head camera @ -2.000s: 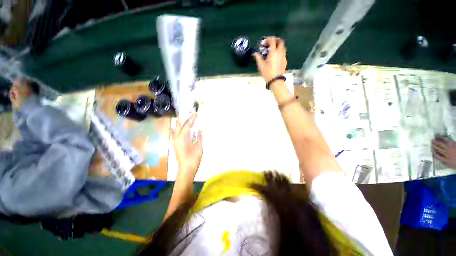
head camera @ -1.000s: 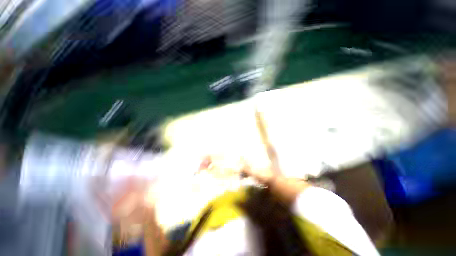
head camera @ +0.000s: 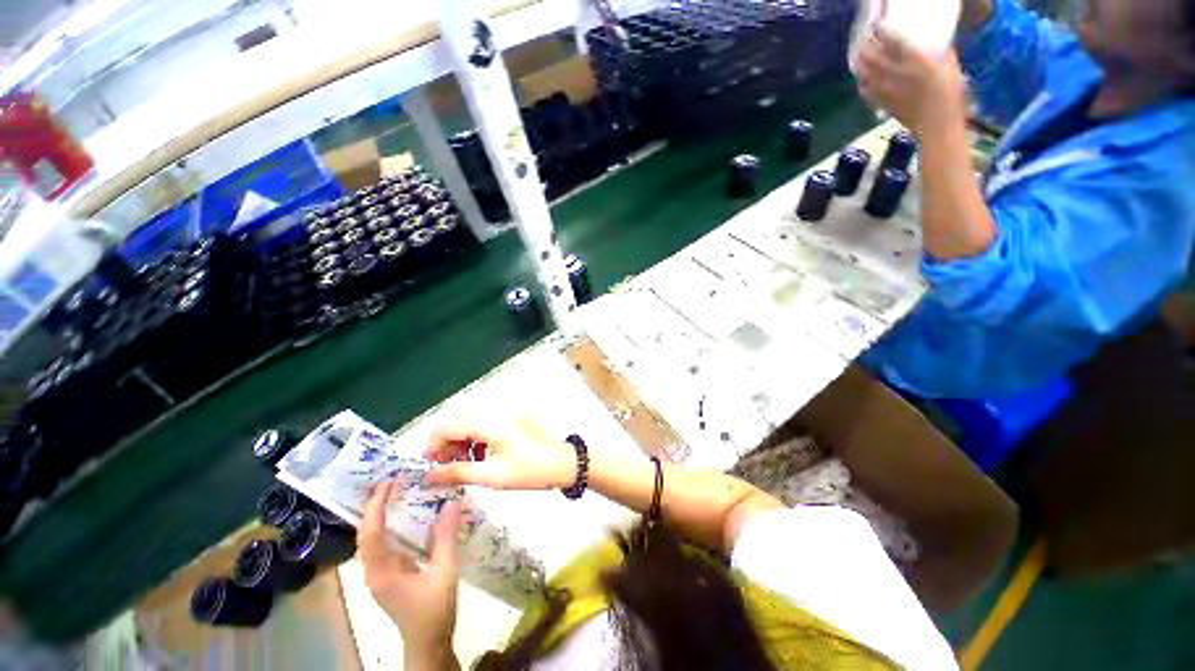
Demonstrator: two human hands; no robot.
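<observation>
The sticker sheet (head camera: 354, 468), white with dark printed shapes, lies slanted in front of me. My left hand (head camera: 417, 564) holds it, with thumb and fingers over its near side. My right hand (head camera: 505, 459) is at the sheet's upper right side, its fingertips bent at the surface close to the left fingers. Whether a sticker is pinched there is too small to tell. Several black cylinders (head camera: 256, 564) with pale-ringed tops stand left of the sheet at the bench edge. No cylinder shows in either hand.
The dark green belt (head camera: 393, 374) runs past the bench, with cylinders standing on it. A white perforated post (head camera: 511, 157) rises beyond the bench. Trays of cylinders (head camera: 380, 230) lie beyond the belt. A person in blue (head camera: 1075, 249) works at right. A brown box (head camera: 944, 498) is below the bench.
The view has swung right after a blurred frame. My right hand has come back from the belt's cylinders to the sheet. The upright sheet in my left hand is now lower and slanted.
</observation>
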